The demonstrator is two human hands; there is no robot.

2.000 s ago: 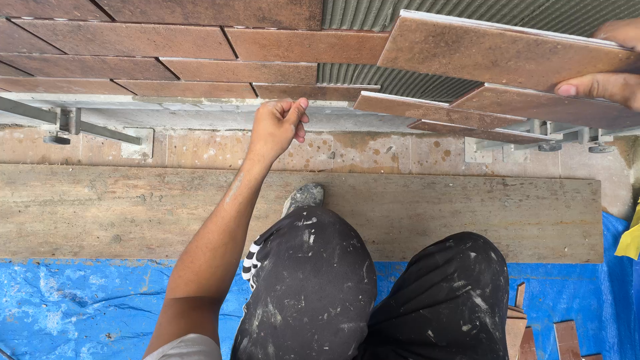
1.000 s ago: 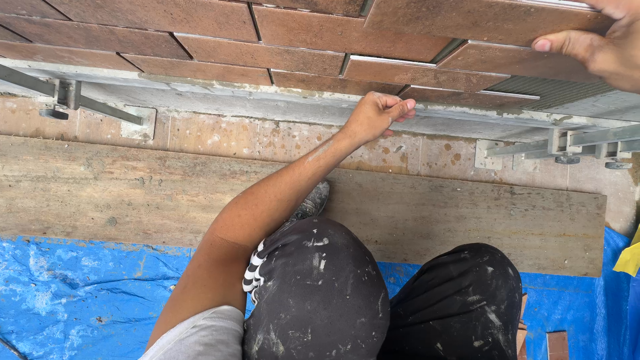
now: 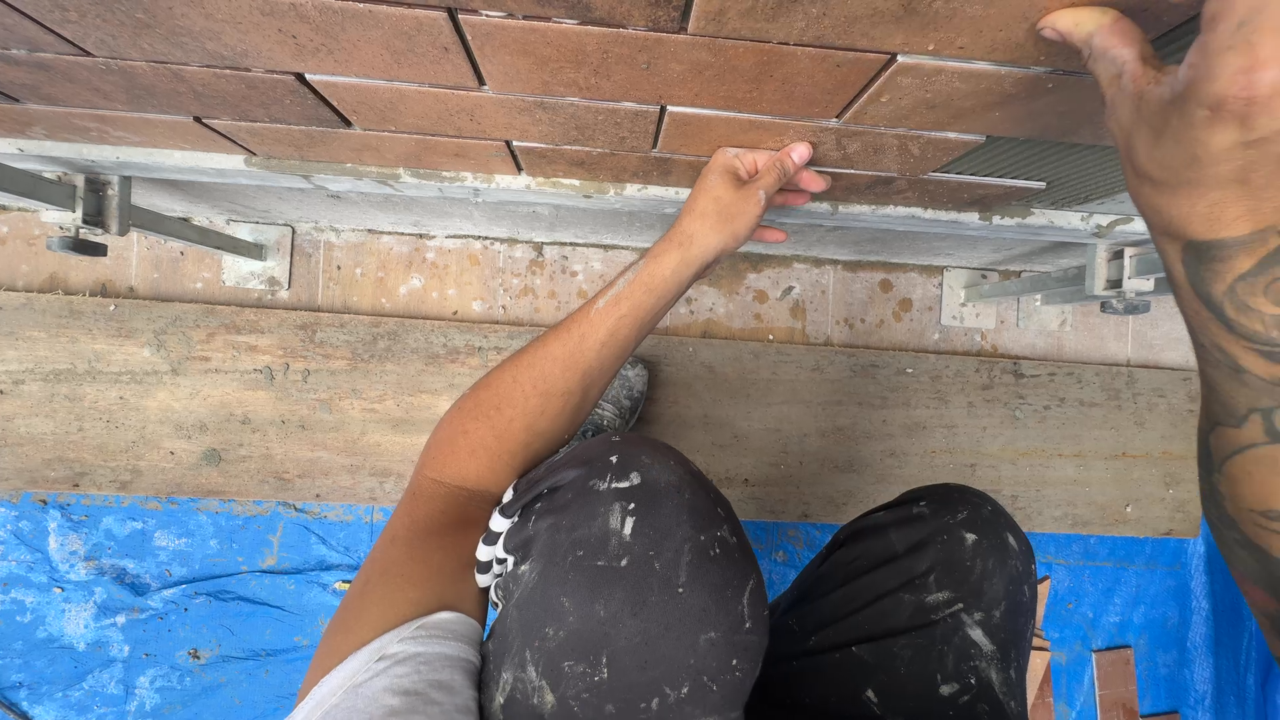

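Note:
Rows of brown rectangular tiles [image 3: 670, 62] cover the wall along the top, with dark gaps between some of them. My left hand [image 3: 752, 192], fingers curled, is at the lowest tile rows; whether it holds something small cannot be told. At the upper right my right hand [image 3: 1150, 80] lies with its thumb on the face of a brown tile [image 3: 930, 30]; its other fingers run out of view or are hidden. Just below and left of that hand, ridged grey adhesive [image 3: 1050, 168] shows beside the tile ends.
Metal brackets with round knobs stand at the wall's foot, left [image 3: 100, 205] and right [image 3: 1115, 275]. A wooden plank [image 3: 220, 400] lies along the floor tiles [image 3: 450, 285]. Nearer are a blue tarp [image 3: 180, 600], my dark-trousered knees [image 3: 620, 560] and tile pieces [image 3: 1115, 680] at lower right.
The tile in my right hand, earlier tilted off the wall, now lies over the ridged adhesive in the upper row. My left hand has moved right along the bottom rows. The view has shifted.

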